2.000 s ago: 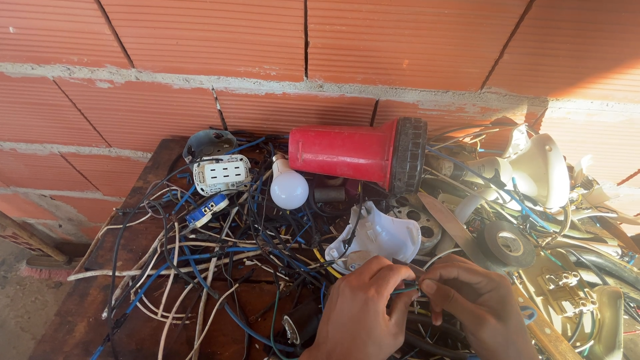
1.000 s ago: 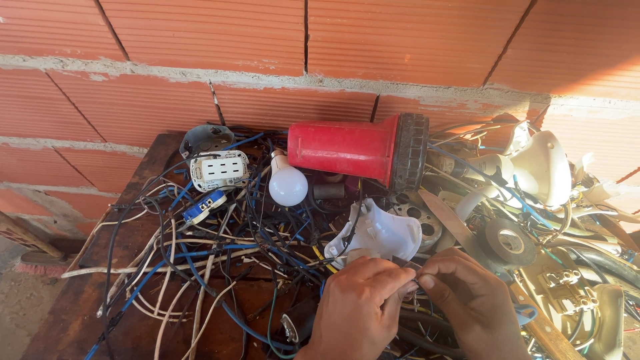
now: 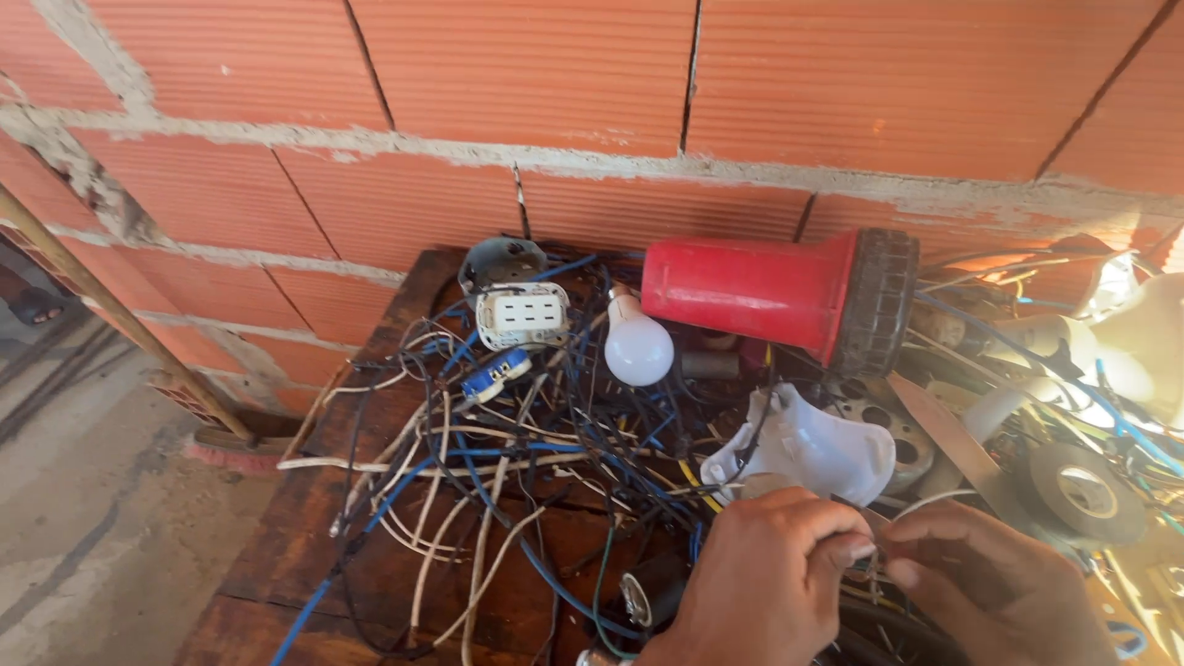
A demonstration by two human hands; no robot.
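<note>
My left hand (image 3: 772,569) and my right hand (image 3: 994,583) meet at the lower right, fingertips close together. Between them is something thin, seemingly a wire end, mostly hidden by the fingers. Just beyond my left hand lies a white translucent plastic cover (image 3: 805,449). A white LED bulb (image 3: 638,347) rests on tangled wires (image 3: 499,453), left of a red flashlight (image 3: 749,289) with a black ribbed head. A white socket module (image 3: 523,315) and a blue one (image 3: 497,374) sit further left. Beside my left wrist is a black lamp holder (image 3: 652,592).
A roll of black tape (image 3: 1041,490), a flat metal blade-like strip (image 3: 953,439) and more cables lie at the right. The wooden table (image 3: 268,583) stands against a hollow-brick wall (image 3: 518,74). A broom (image 3: 245,444) leans at the left; part of a person's foot (image 3: 37,305) shows beyond.
The view has swung left, bringing more of the broom and floor into sight. My hands stay together near the white plastic cover, with small shifts of the fingers.
</note>
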